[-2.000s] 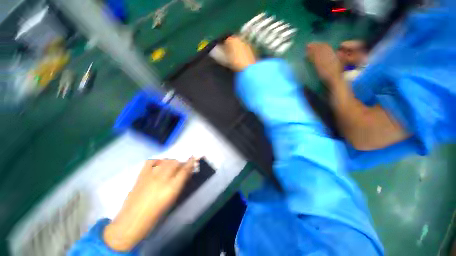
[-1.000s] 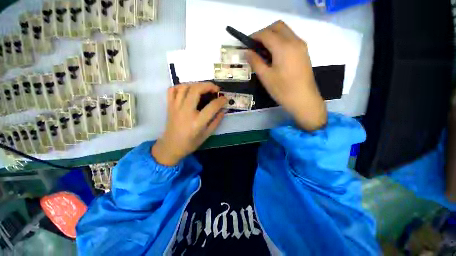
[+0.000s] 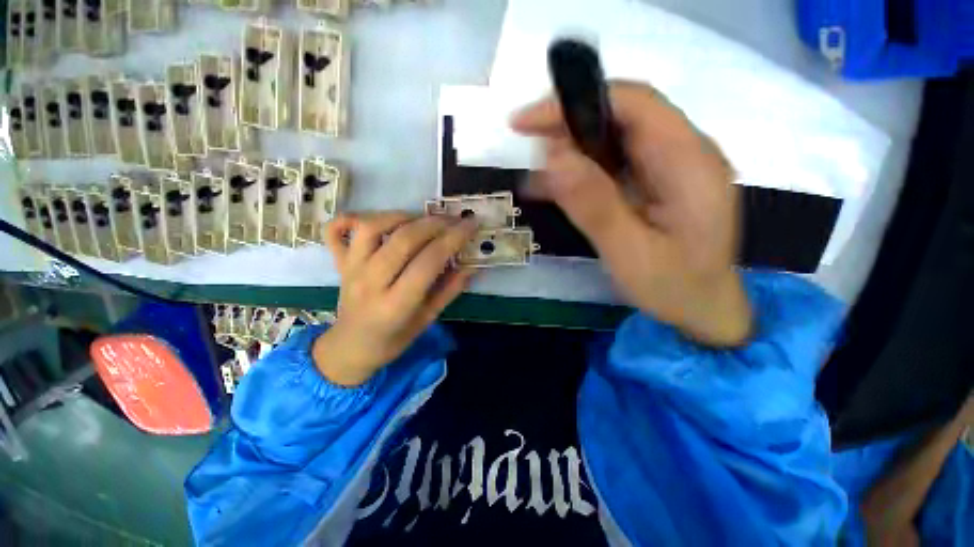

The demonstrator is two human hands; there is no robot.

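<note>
Two beige housings lie stepped together at the bench's front edge, the upper housing (image 3: 493, 207) behind the lower housing (image 3: 500, 248), which shows a round hole. My left hand (image 3: 393, 267) rests on their left ends, fingers curled over them. My right hand (image 3: 662, 203) is raised over the black sheet and blurred, holding black tweezers (image 3: 582, 96); their tips are hidden. The black adhesive sheet (image 3: 785, 224) lies on white backing paper (image 3: 694, 64), partly covered by my right hand.
Rows of housings with black fittings (image 3: 219, 107) stand at left. A blue bin (image 3: 892, 43) is at upper right and a black tray (image 3: 908, 267) at right. An orange-red pad (image 3: 155, 383) and more housings (image 3: 256, 326) are at lower left. Another person's arm (image 3: 908, 486) shows at lower right.
The view has shifted. Two housings now lie together under my left hand, where several were stacked apart. My right hand has turned, with the tweezers more upright.
</note>
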